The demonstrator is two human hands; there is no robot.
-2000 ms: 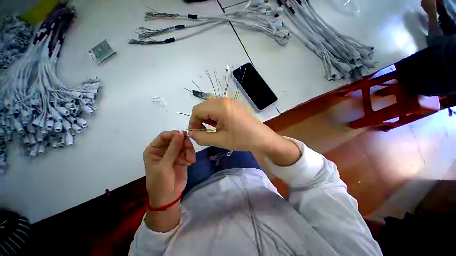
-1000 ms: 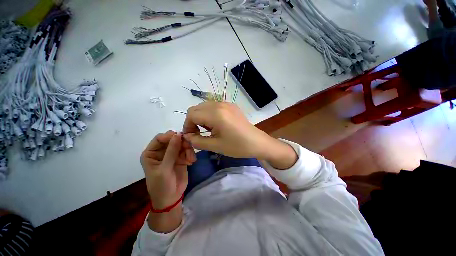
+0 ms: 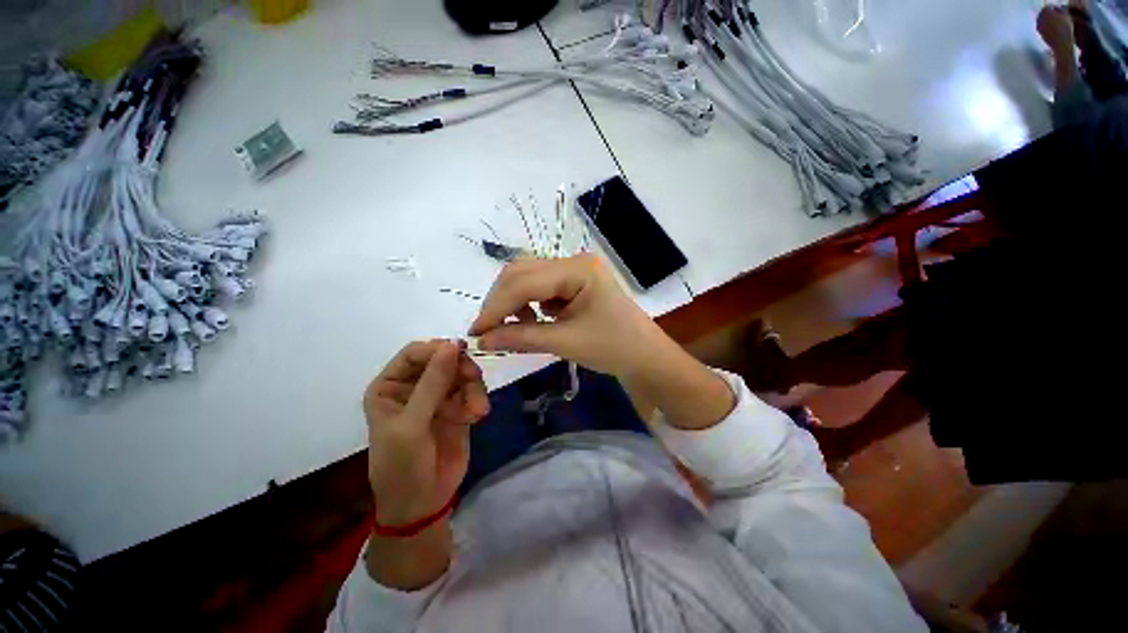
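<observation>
My left hand point(image 3: 424, 414), with a red band at the wrist, pinches a tiny wire end point(image 3: 465, 350) between thumb and fingertip. My right hand point(image 3: 575, 319) pinches the same spot from the right, its fingertips almost touching the left ones; detail there is too small to tell. Thin core wires point(image 3: 534, 220) fan out above my right hand. A dark piece point(image 3: 499, 251) lies at their left side. The cable they belong to is mostly hidden behind my right hand; a short grey-white bit point(image 3: 572, 381) shows below it.
A smartphone point(image 3: 632, 233) lies right of the wires. Small white pieces point(image 3: 402, 265) and a greenish packet point(image 3: 267, 150) lie left. Cable bundles stand at left point(image 3: 136, 272) and far right point(image 3: 804, 118). Separate cables point(image 3: 495, 99) cross the far table. A black object point(image 3: 500, 12) is beyond. A person's hand point(image 3: 1058, 30) shows far right.
The view has shifted, showing more of the far table. Both hands keep pinching at the same place. At right, a dark shape now covers much of the red stool.
</observation>
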